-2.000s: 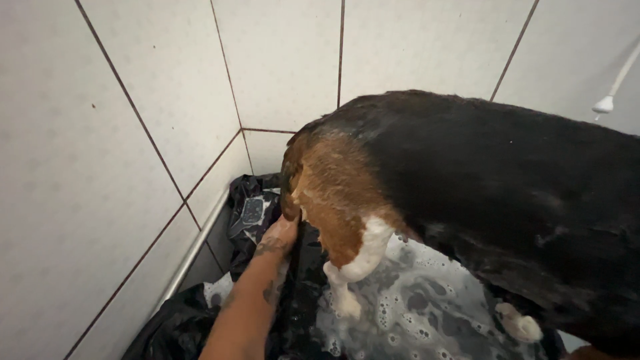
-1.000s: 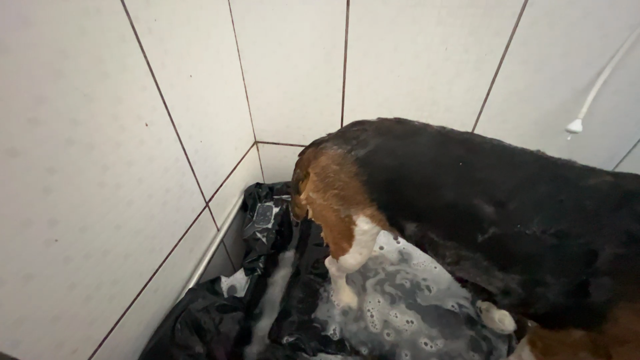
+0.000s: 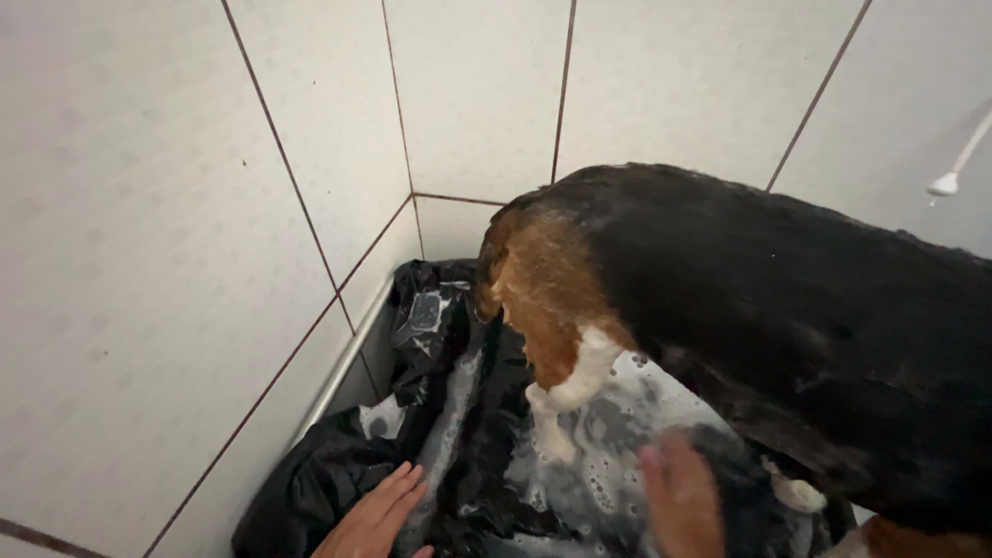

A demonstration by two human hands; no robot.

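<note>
A wet dog (image 3: 728, 287) with a black back, brown haunch and white lower leg stands in shallow, soapy water (image 3: 604, 465). Black plastic sheeting (image 3: 325, 465) lies under the water and bunches up along the left. At the bottom, my left hand (image 3: 376, 515) is over the edge of the sheeting, fingers extended and holding nothing; contact with the plastic is unclear. My right hand (image 3: 682, 496), blurred, is above the suds below the dog's belly, with nothing visible in it. Its finger spacing cannot be made out. The dog's head is out of view.
Pale tiled walls (image 3: 480, 93) with dark joints meet in a corner behind the dog. A light-coloured rail or rim (image 3: 349, 356) runs along the left wall beside the sheeting. A white cord with a white end piece (image 3: 944, 184) hangs at the upper right.
Two seconds ago one hand was at the dog's rear; one second ago no hands showed. Now both hands are in view at the bottom, away from the haunch.
</note>
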